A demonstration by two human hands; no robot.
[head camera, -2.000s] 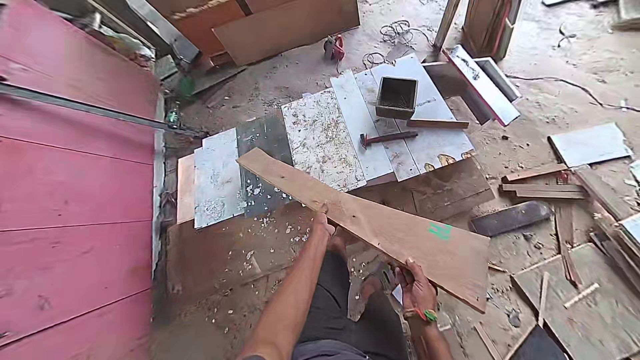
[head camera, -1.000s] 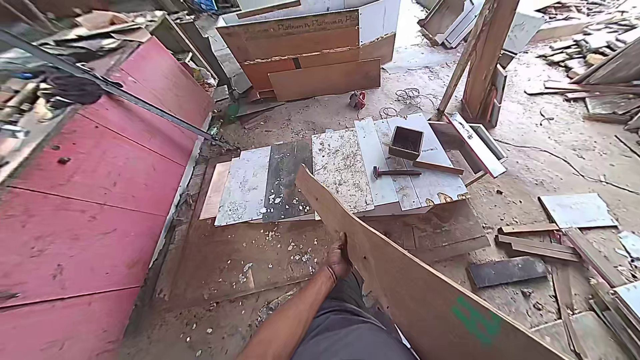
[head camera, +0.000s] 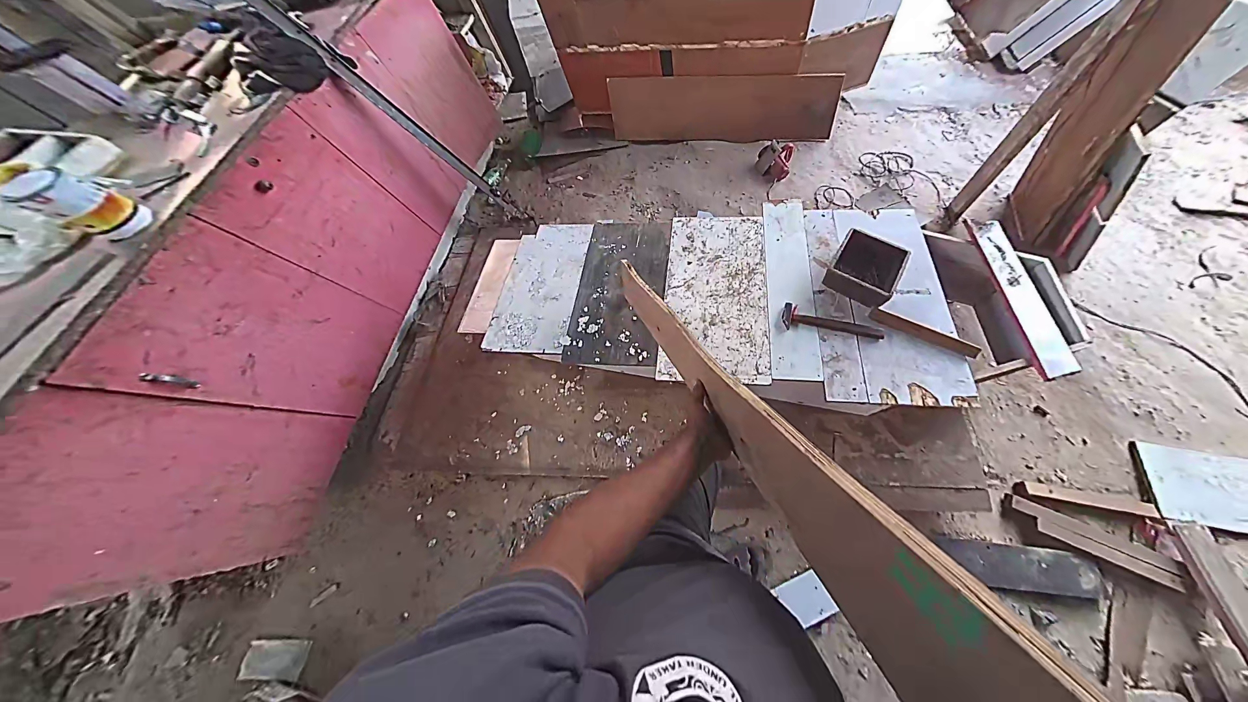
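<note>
A long tapered plywood board (head camera: 838,487) with a green mark runs from the middle of the view to the lower right, tilted so that its layered edge shows. My left hand (head camera: 710,429) grips it near its narrow end, fingers partly hidden behind it. My right hand is out of sight. Beyond the board, painted and bare panels (head camera: 717,292) lie side by side low over the ground. On the right-hand panels rest a hammer (head camera: 834,322), an open square wooden box (head camera: 866,268) and a narrow wood strip (head camera: 926,333).
Pink cabinet doors (head camera: 234,292) flank the left, under a cluttered counter with a paint-stained container (head camera: 78,203). Brown panels (head camera: 726,107) stand at the back, near a red tool (head camera: 775,161) and cable. A wooden post (head camera: 1102,117) and scattered offcuts (head camera: 1097,536) are at the right.
The board has turned from lying nearly flat across both hands to a steeper tilt, its wide end toward the lower right. My right hand, seen on it two seconds ago, has left view. The view has shifted.
</note>
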